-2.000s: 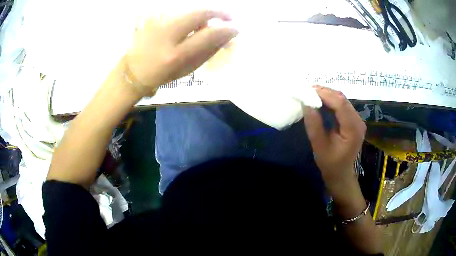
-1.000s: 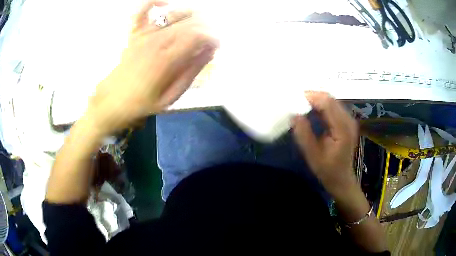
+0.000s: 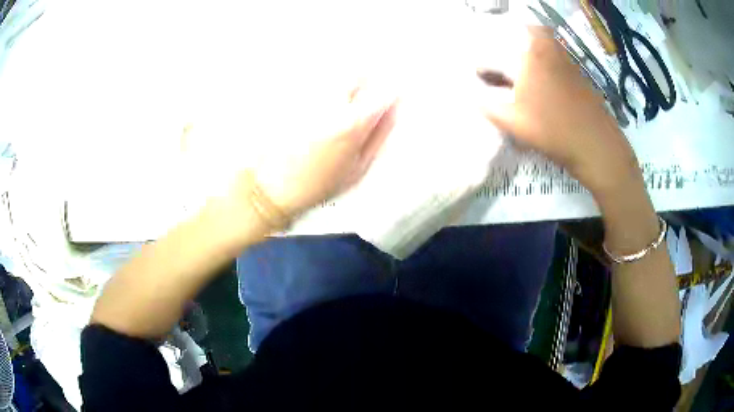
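Observation:
A white garment (image 3: 418, 185) lies on the white table, overexposed, with a pointed corner hanging over the front edge. My left hand (image 3: 330, 161) lies on the cloth left of centre, its fingers pointing right and partly washed out by glare. My right hand (image 3: 555, 105) is at the cloth's right side, near the tools, with thumb and fingers spread and blurred. I cannot tell whether either hand grips the cloth.
Black-handled shears (image 3: 644, 72), slim metal snips (image 3: 583, 60) and an orange-brown handle (image 3: 599, 28) lie at the upper right. Ruler marks (image 3: 531, 179) run along the front edge. White cloth (image 3: 56, 298) hangs at left. White cut strips (image 3: 702, 334) lie below the table at right.
My right hand has moved from the front edge up and right onto the table, its fingers off the cloth's lower corner. My left hand has moved right and down. The cloth's corner points down more sharply.

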